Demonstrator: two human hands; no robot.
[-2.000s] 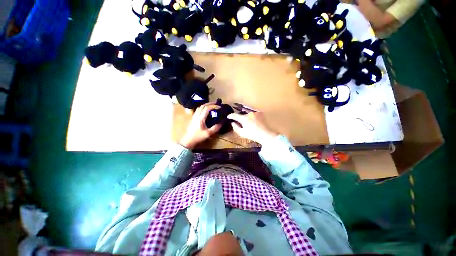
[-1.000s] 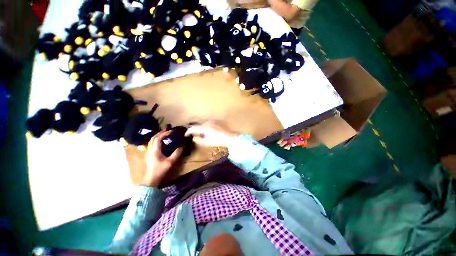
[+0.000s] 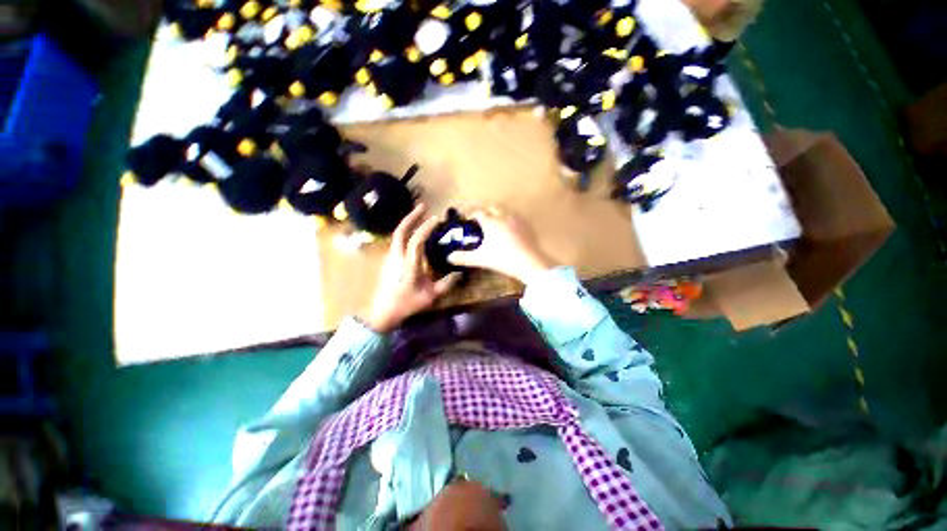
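Observation:
A black plush penguin (image 3: 454, 241) with a white patch is held just above the cardboard mat (image 3: 498, 171), near the table's front edge. My left hand (image 3: 407, 275) grips it from the left side, fingers curved round it. My right hand (image 3: 498, 247) is on its right side, with the fingertips at the toy. No needle or thread can be made out. Another black plush toy (image 3: 380, 202) lies just beyond my left hand, at the end of a row of black toys on the left.
A heap of black plush penguins (image 3: 395, 73) with yellow parts covers the back of the white table (image 3: 218, 280). An open carton (image 3: 831, 213) stands at the right. A colourful soft item (image 3: 665, 298) hangs at the right front edge. Part of another person's hand (image 3: 722, 16) shows at the top right.
The view has swung left and back. The held toy now shows a larger white patch towards me. My right hand has moved from pointing at the toy's upper right to lying against its right side.

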